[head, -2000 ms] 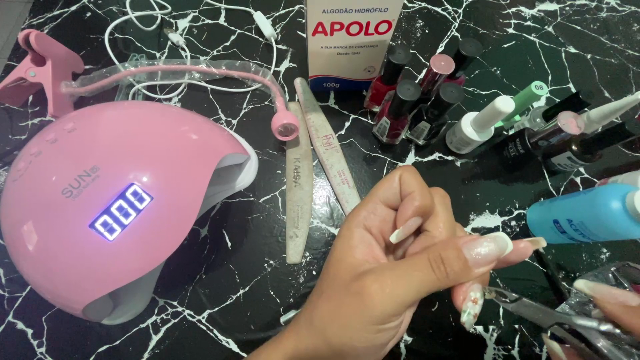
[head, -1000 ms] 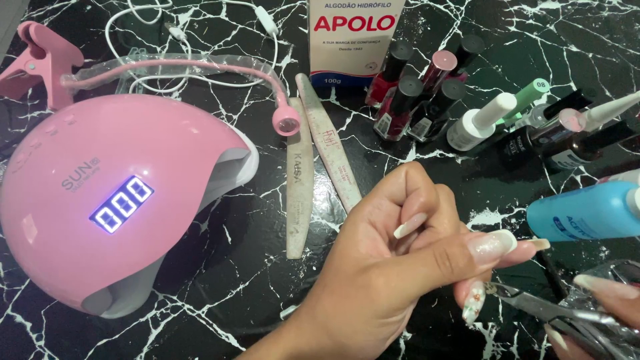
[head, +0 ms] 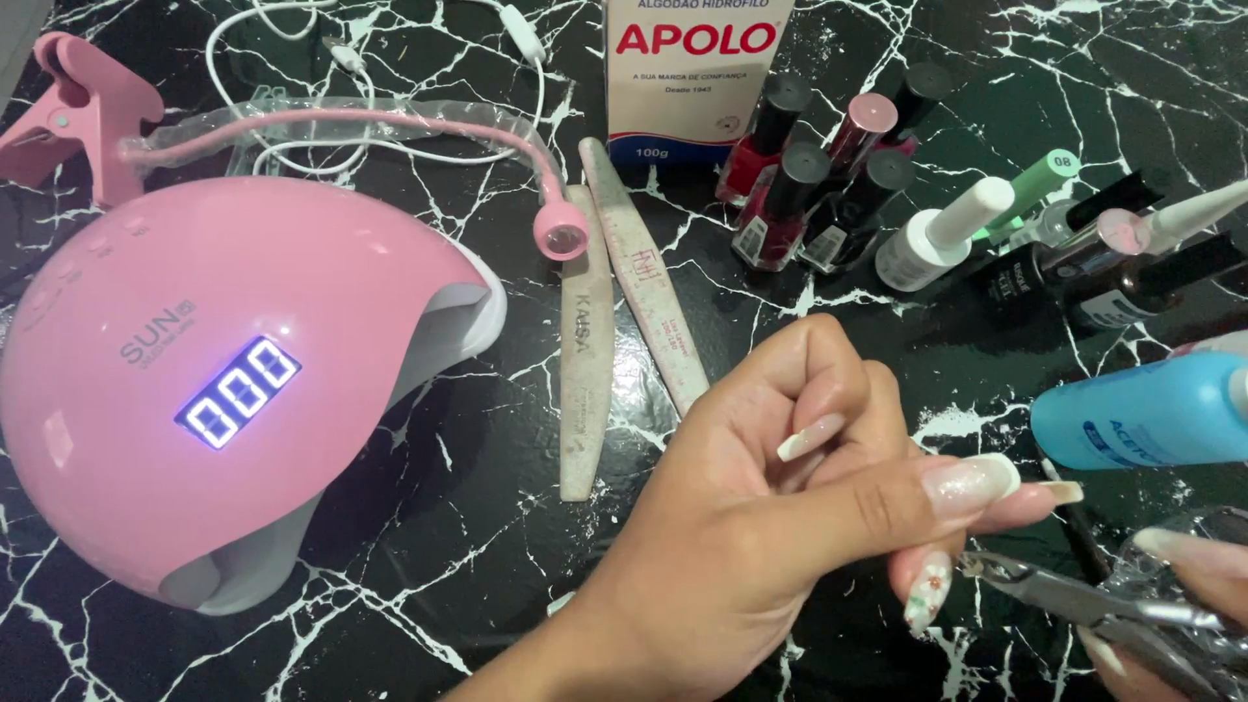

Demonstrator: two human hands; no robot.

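Note:
My left hand (head: pixel 780 507) reaches in from the bottom middle, its fingers curled and the thumb laid across them. It holds no tool. The nails are long with white tips, and one nail (head: pixel 928 593) bears a small flower pattern. At the right edge, my right hand (head: pixel 1199 595), partly out of frame, grips metal cuticle nippers (head: pixel 1058 590). Their jaws are beside the flowered nail; whether they touch it cannot be told. Crumpled clear plastic (head: pixel 1160 556) lies around the nippers' handles. A dark thin stick (head: pixel 1077 526) lies behind the left fingertips.
A pink nail lamp (head: pixel 224 390) with a lit display stands left, below a clip-on gooseneck light (head: pixel 563 230). Two nail files (head: pixel 587 390) (head: pixel 648 283) lie mid-table. Behind are a cotton box (head: pixel 692 88), several polish bottles (head: pixel 788 200) and a blue acetone bottle (head: pixel 1141 409).

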